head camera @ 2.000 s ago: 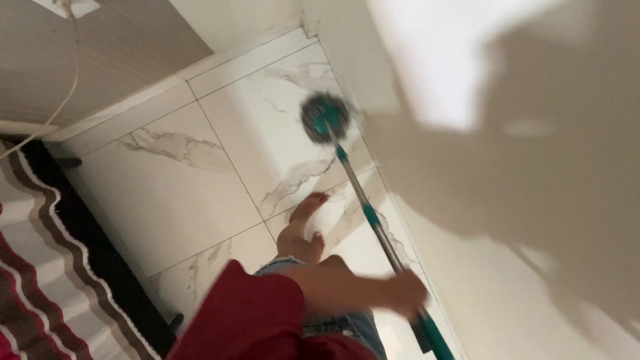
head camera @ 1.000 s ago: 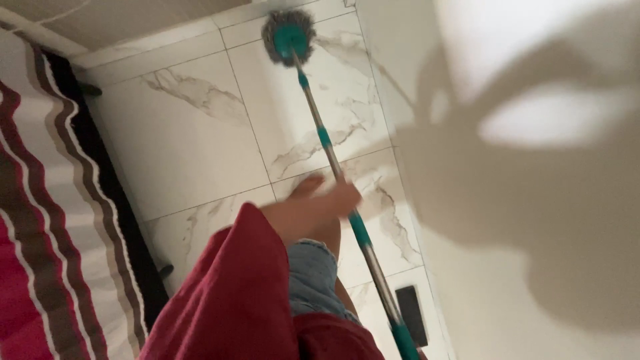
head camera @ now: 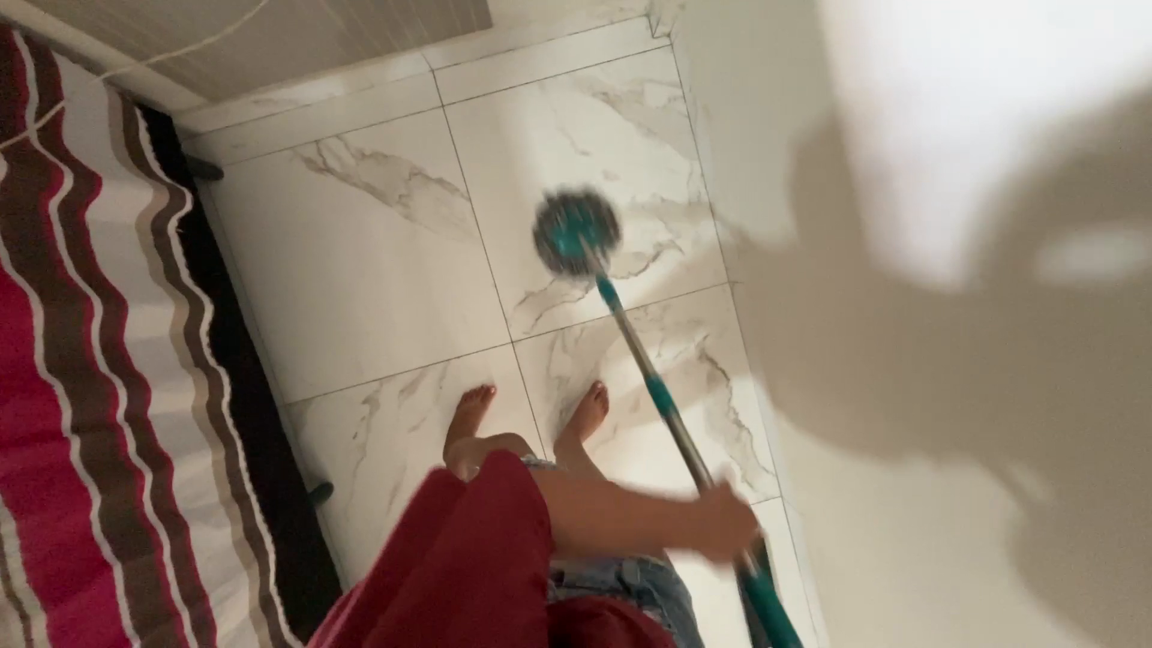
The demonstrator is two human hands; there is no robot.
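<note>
My left hand (head camera: 731, 524), at the end of a bare forearm from a dark red sleeve, is closed around the metal and teal pole (head camera: 634, 346) of a mop. The pole slants from the lower right up to a round mop head (head camera: 576, 232) with a teal centre and grey fringe, blurred, over the marble-patterned floor tiles (head camera: 360, 270). The mop head is beyond my bare feet (head camera: 587, 409). Below my left hand the thicker teal part of the pole (head camera: 769, 603) runs out at the bottom edge. My right hand is not in view.
On the left, a striped cloth (head camera: 99, 360) hangs over a black-sided piece of furniture (head camera: 243, 387) with short dark feet. A pale wall (head camera: 882, 504) with shadows stands along the right. A light cord (head camera: 180, 49) crosses the upper left. A dark object is partly behind the lower pole.
The mop head has come back from near the far skirting towards my feet since one second ago. My left hand is still around the pole. Both feet now show.
</note>
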